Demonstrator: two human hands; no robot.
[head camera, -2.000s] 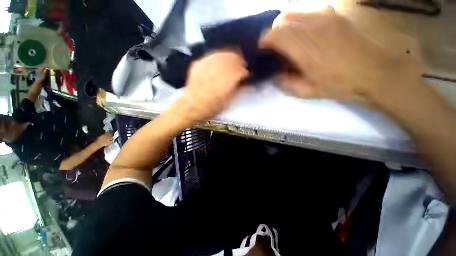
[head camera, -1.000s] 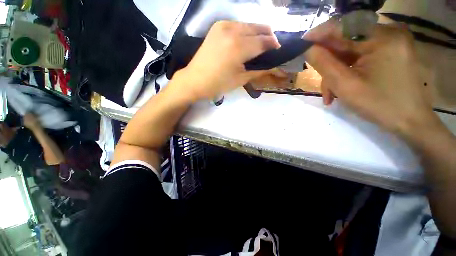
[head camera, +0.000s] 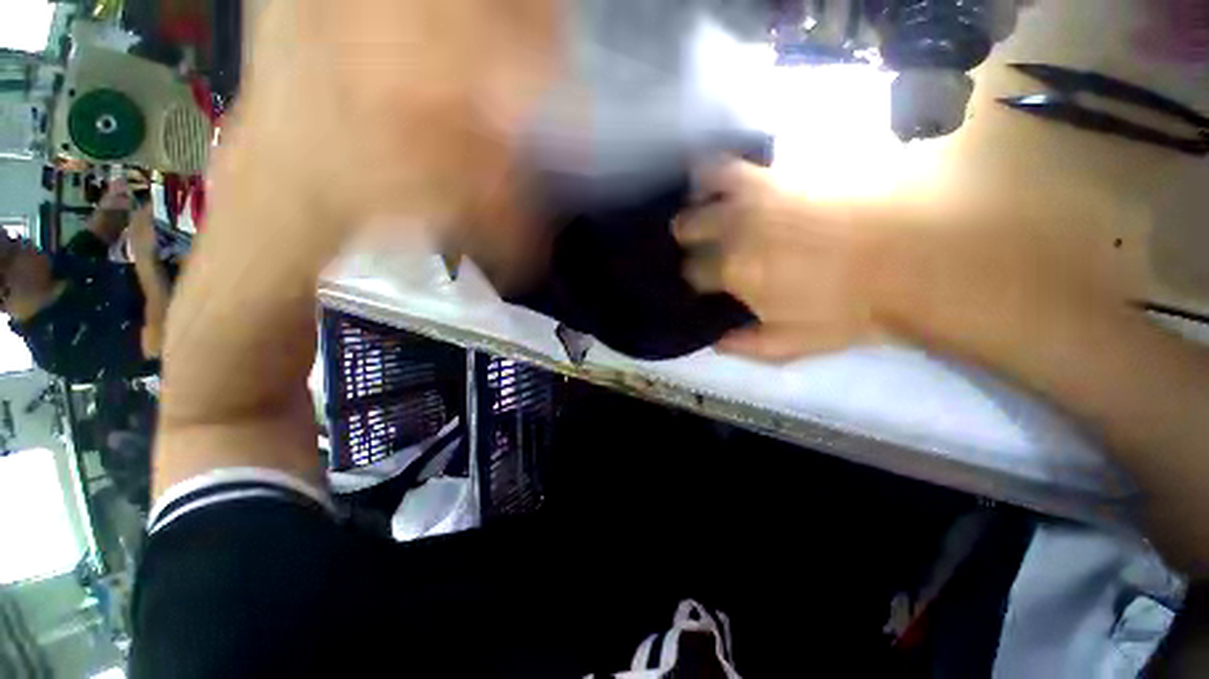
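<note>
A black fabric panel (head camera: 636, 272) lies on the white table near its front edge, between my two hands. A blurred pale fabric panel (head camera: 630, 80) shows just behind it. My left hand (head camera: 464, 146) is large and badly blurred at the fabric's left side; its grip cannot be made out. My right hand (head camera: 782, 252) has its fingers on the black panel's right edge, pinching it. The machine's needle area is under a glaring lamp, with a round dark knob and pale cylinder (head camera: 931, 104) beside it.
Black thread snips (head camera: 1107, 104) lie on the tan bed at the right. A dark plastic crate (head camera: 398, 398) with cloth stands below the table edge (head camera: 796, 431). Another person (head camera: 93, 299) is at the far left near a machine with a green disc (head camera: 106, 123).
My left hand has moved left and up, closer to the camera. My right hand has moved left, away from the knob. The black panel has come toward the table's front edge.
</note>
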